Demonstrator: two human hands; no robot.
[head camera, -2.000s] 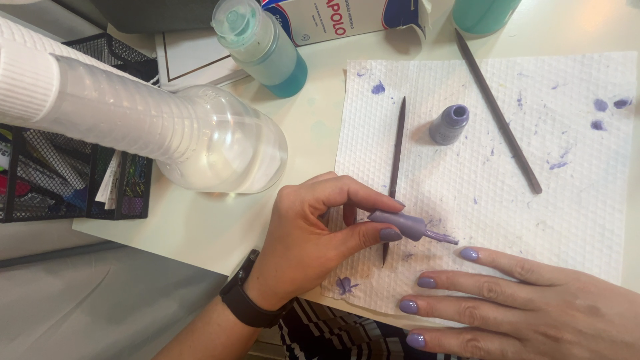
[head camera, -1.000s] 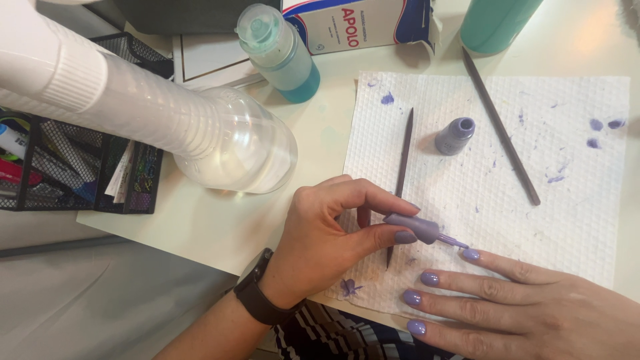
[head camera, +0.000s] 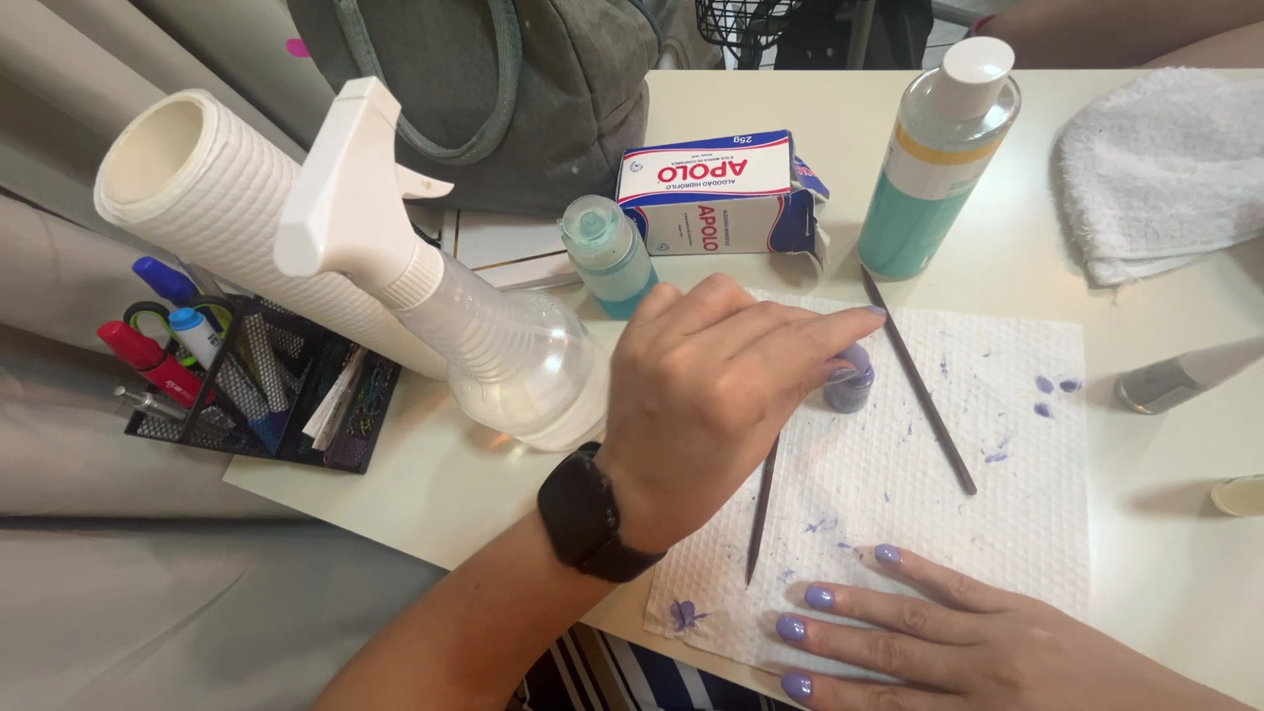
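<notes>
My left hand (head camera: 711, 385), with a black smartwatch on its wrist, reaches over the paper towel (head camera: 1027, 533). Its fingertips pinch the purple nail polish cap (head camera: 854, 355) at the mouth of the small polish bottle (head camera: 849, 392); the brush is out of sight. Flat near the towel's lower edge, my right hand (head camera: 948, 632) has its fingers apart, glossy lilac polish on the nails and nothing held. A dark thin stick (head camera: 760, 523) lies partly beneath my left hand. Another dark stick (head camera: 923, 390) slants right of the bottle. Purple smears mark the towel.
At left stand a clear spray bottle (head camera: 533, 365), a paper towel roll (head camera: 257, 227) and a mesh organizer (head camera: 326, 405). Behind are a small blue-liquid bottle (head camera: 607, 257), an Apolo cotton box (head camera: 706, 188) and a green-liquid bottle (head camera: 933, 168). A white cloth (head camera: 1165, 168) lies at right.
My left hand has moved the cap and brush from beside my right hand's fingertips to the polish bottle. My right hand stays spread on the towel. The view has shifted and shows more table.
</notes>
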